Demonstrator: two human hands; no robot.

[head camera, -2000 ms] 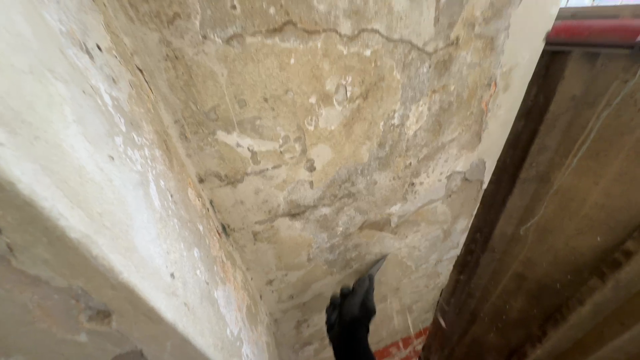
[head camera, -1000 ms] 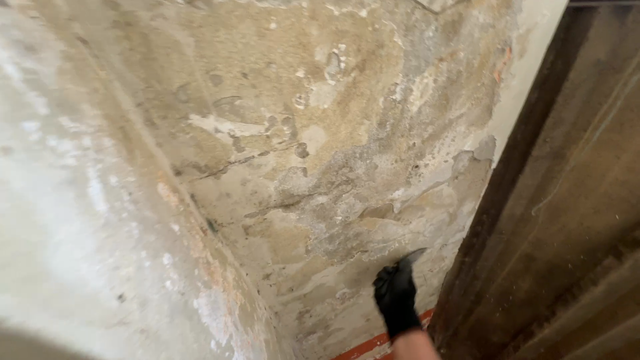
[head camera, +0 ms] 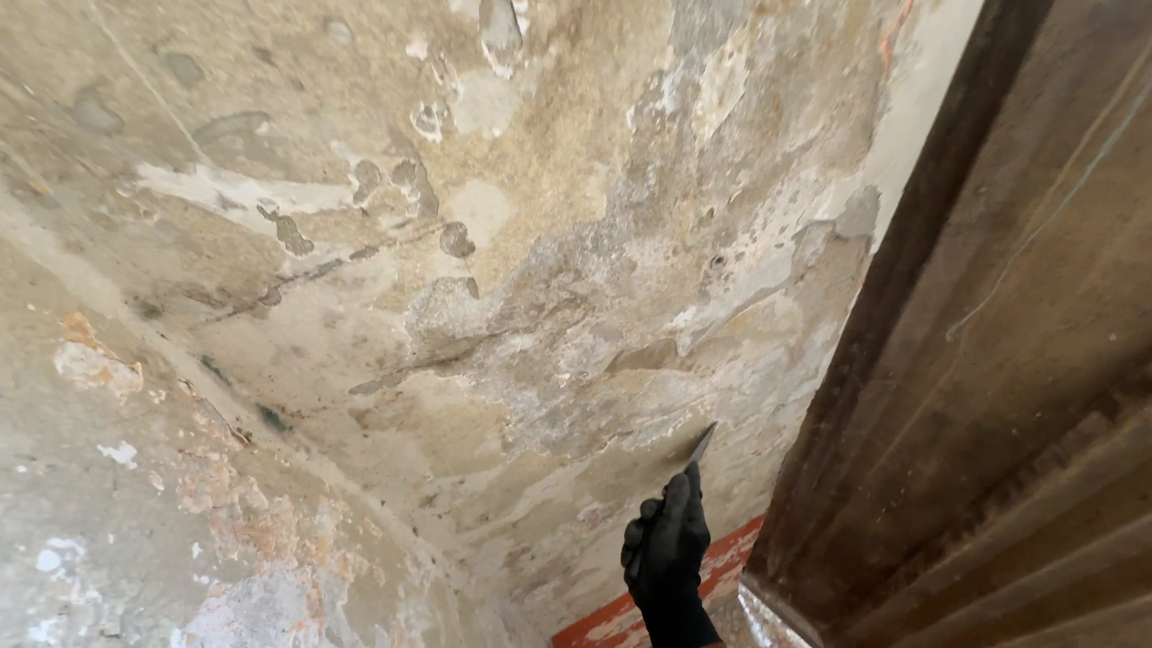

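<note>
My right hand [head camera: 668, 547], in a black glove, is at the lower middle right, closed around a tool whose handle is hidden in the fist. A thin, pointed metal blade [head camera: 703, 445], like that of a scraper or putty knife, sticks up past the fingers, its tip at or close to the wall. The plaster wall [head camera: 540, 342] behind it is worn, with flaked paint, grey bare patches and cracks. My left hand is not in view.
A dark brown wooden panel [head camera: 1017, 270], perhaps a door, stands along the right side. An adjoining wall [head camera: 225, 522] with peeling paint meets the plaster wall at a corner on the left. A red painted band [head camera: 612, 621] runs low on the wall.
The gloved hand and blade have shifted over the wall, and the blade's angle has changed. The tool stays in the hand. The view has moved closer to the wall.
</note>
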